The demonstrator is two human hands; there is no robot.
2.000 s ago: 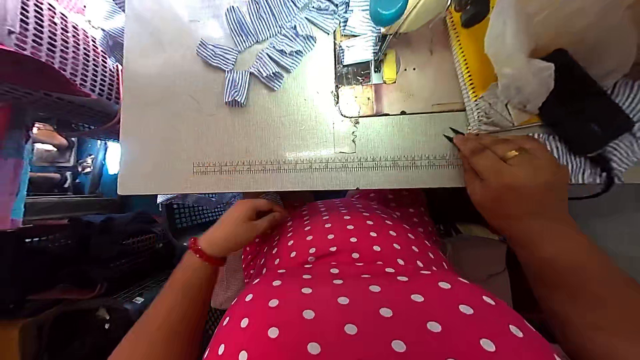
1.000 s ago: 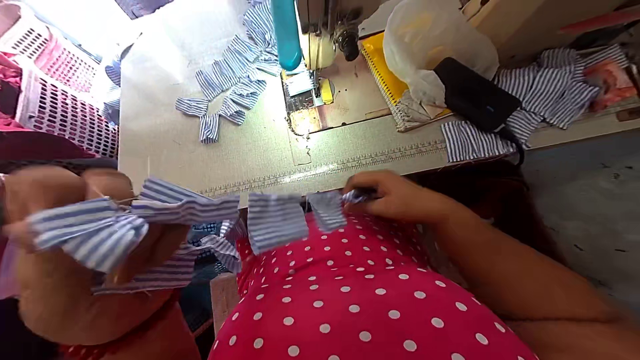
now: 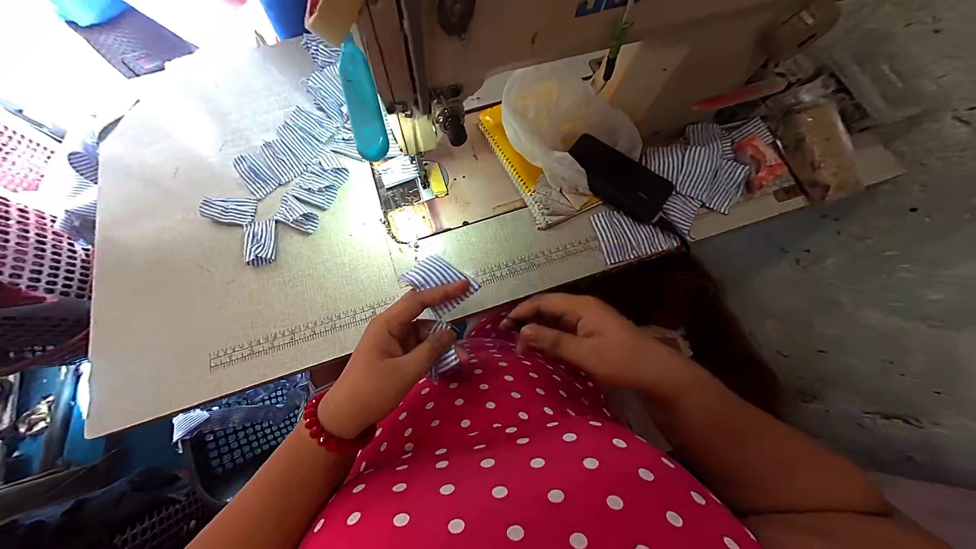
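Observation:
My left hand point(image 3: 400, 354) pinches a small blue-and-white striped fabric piece point(image 3: 436, 280) at the table's front edge, above my lap; part of the cloth hangs below my fingers. To its right, my right hand point(image 3: 583, 335) is curled with thumb and forefinger close together; whether something small lies in it cannot be told. Beyond the hands stands a sewing machine point(image 3: 435, 114), its lamp lighting the needle area. A chain of striped fabric pieces point(image 3: 263, 168) lies on the table to the machine's left.
The table point(image 3: 160, 305) bears a printed ruler scale point(image 3: 305, 332). Right of the needle lie a yellow spiral notebook point(image 3: 507, 149), a translucent plastic bag point(image 3: 560, 114), a black phone-like device point(image 3: 621, 177) with a cable, and more striped pieces point(image 3: 698, 171). A dark basket point(image 3: 244, 446) stands below left.
My left hand, raised at far left with a bunch of striped strips a second ago, is now near my right hand with a small piece. The strip stretched between both hands is gone from there.

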